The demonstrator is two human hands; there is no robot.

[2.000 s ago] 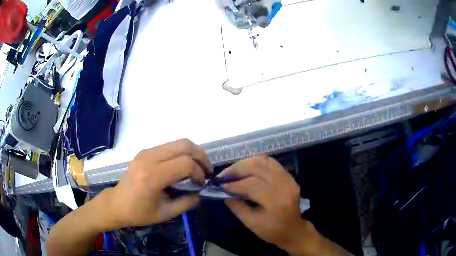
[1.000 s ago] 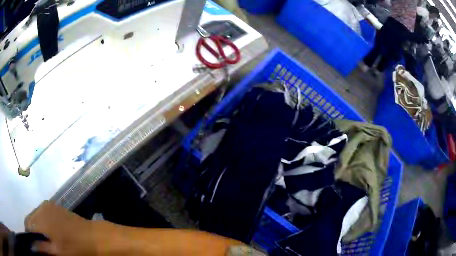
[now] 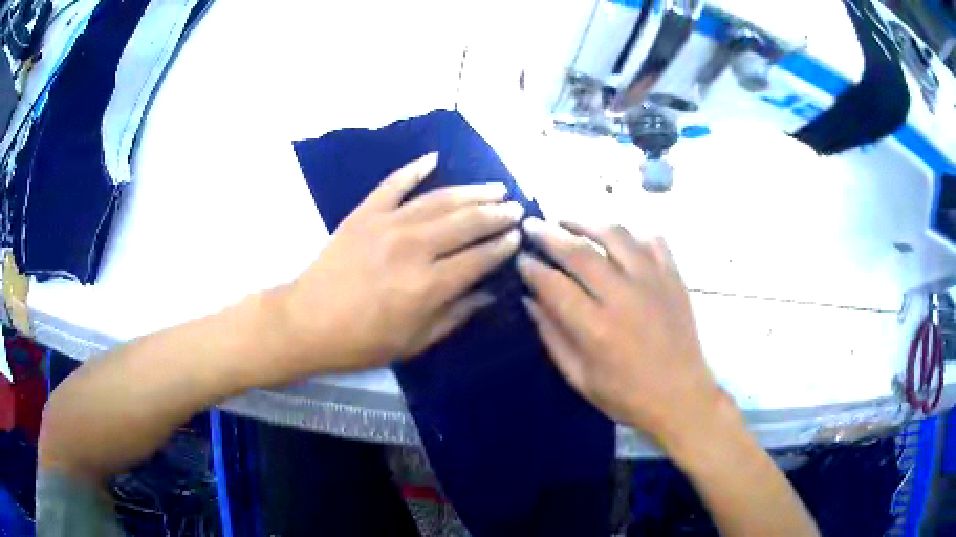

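A long navy fabric panel lies on the white table and hangs over its front edge. My left hand lies flat on the panel, fingers spread. My right hand is at the panel's right edge, its fingertips beside those of my left hand. The cloth right under the fingers is hidden. The sewing machine head is behind and to the right of the panel, with a grey round knob low on it.
Navy pieces with a grey-white strip lie at the table's left. Red scissor handles are at the right edge. A ruler strip runs along the front edge. A dark strap-like piece is on the machine at upper right.
The view has swung back from the right basket to the table. A navy panel now lies flat under both hands; two seconds ago they pinched a small folded piece at the front edge.
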